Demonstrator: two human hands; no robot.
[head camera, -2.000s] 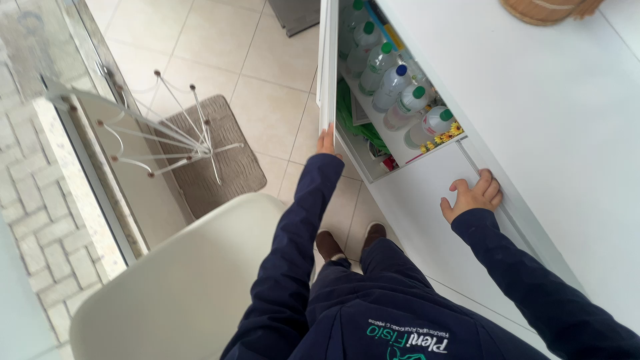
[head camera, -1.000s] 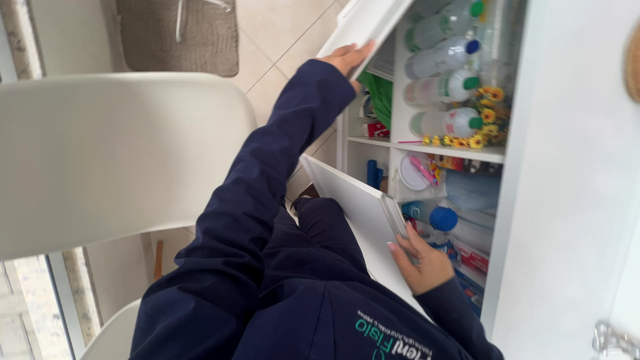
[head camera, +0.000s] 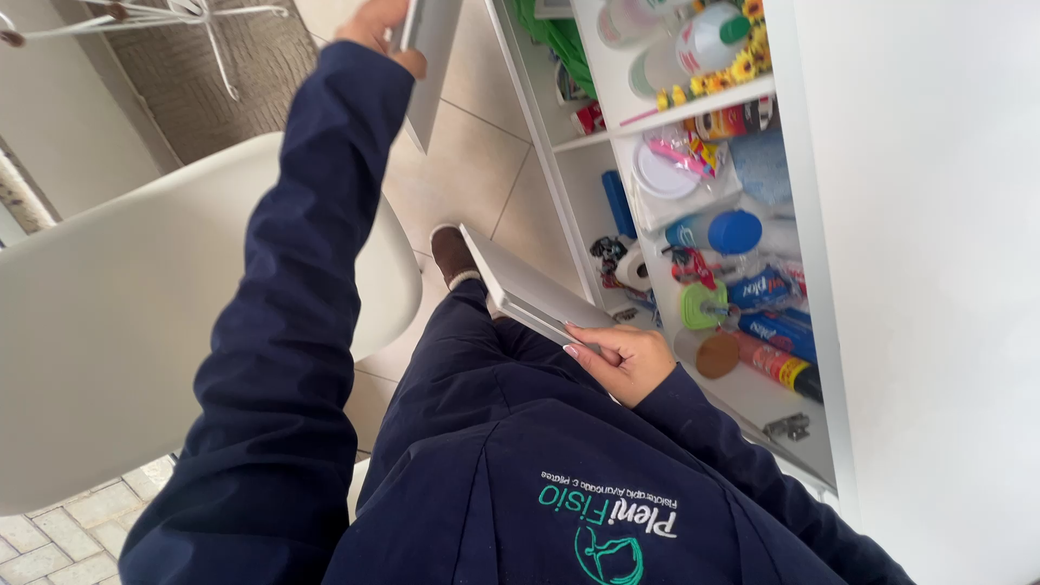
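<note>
At the top, my left hand (head camera: 382, 31) grips the edge of one white cabinet door (head camera: 431, 73), swung out over the floor. My right hand (head camera: 621, 357) pinches the edge of a second white door (head camera: 540, 305), which stands out from the cabinet above my legs. Behind the doors the white shelves (head camera: 691, 106) hold clear bottles with a green cap (head camera: 735, 30), sunflower trim (head camera: 751, 61), a blue-lidded container (head camera: 735, 231), a round white lid (head camera: 666, 171), a green plastic container (head camera: 704, 305), a toilet paper roll (head camera: 634, 268) and an aerosol can (head camera: 780, 366).
A cream chair (head camera: 162, 292) stands at the left, close to my left arm. Behind it are a brown mat (head camera: 195, 81) and a white metal stand (head camera: 213, 16). The white cabinet top (head camera: 918, 244) runs down the right side. My shoe (head camera: 453, 256) is on the tiled floor.
My right hand has gone from resting on the closed right door to holding its edge, and that door is now open. The left door has swung wider with my left hand. The view has shifted.
</note>
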